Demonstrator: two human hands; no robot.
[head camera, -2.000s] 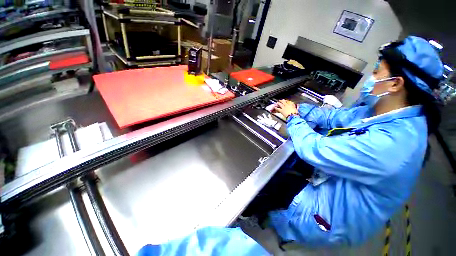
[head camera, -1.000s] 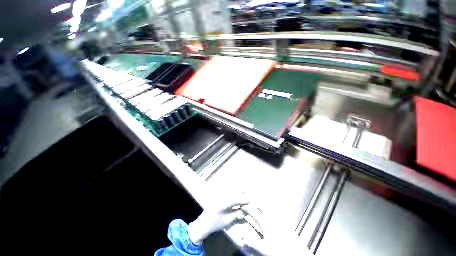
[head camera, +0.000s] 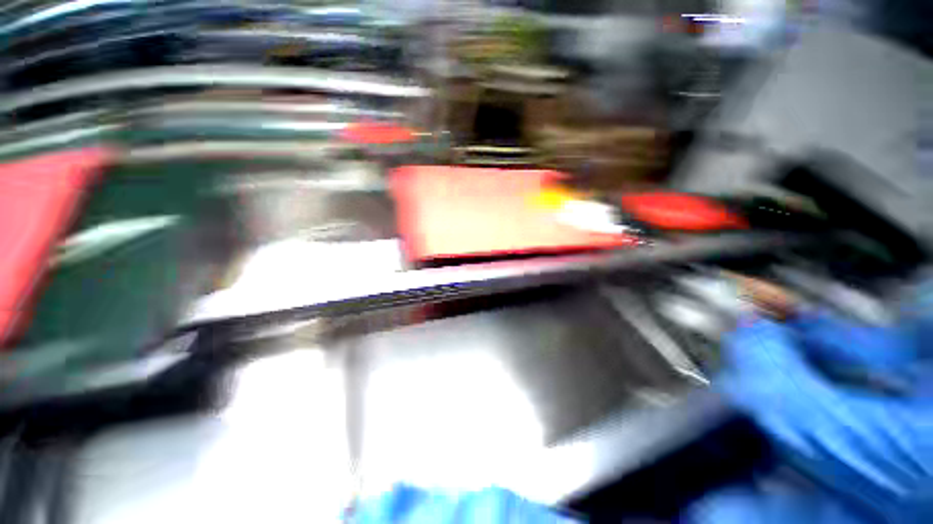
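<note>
The picture is badly blurred. The shiny stainless bench top (head camera: 440, 394) lies nearest in front of me. A long conveyor rail (head camera: 409, 299) crosses behind it. A large red mat (head camera: 481, 213) lies beyond the rail, with a small yellow blur (head camera: 552, 198) and a whitish patch near its right end. A blue sleeve, which seems to be mine, shows at the bottom centre edge. No hand of mine can be made out, and I cannot tell which arm the sleeve covers.
A person in a blue smock sits at the right, with a hand (head camera: 765, 297) at the rail. Thin guide rods (head camera: 660, 338) lie left of that person. A green mat (head camera: 133, 256) and a red-edged board (head camera: 31, 220) are at the left. Blurred shelving stands behind.
The view has swung right, away from the slotted rack line. The white-gloved hand seen a second ago is out of the picture. The seated person is back in view.
</note>
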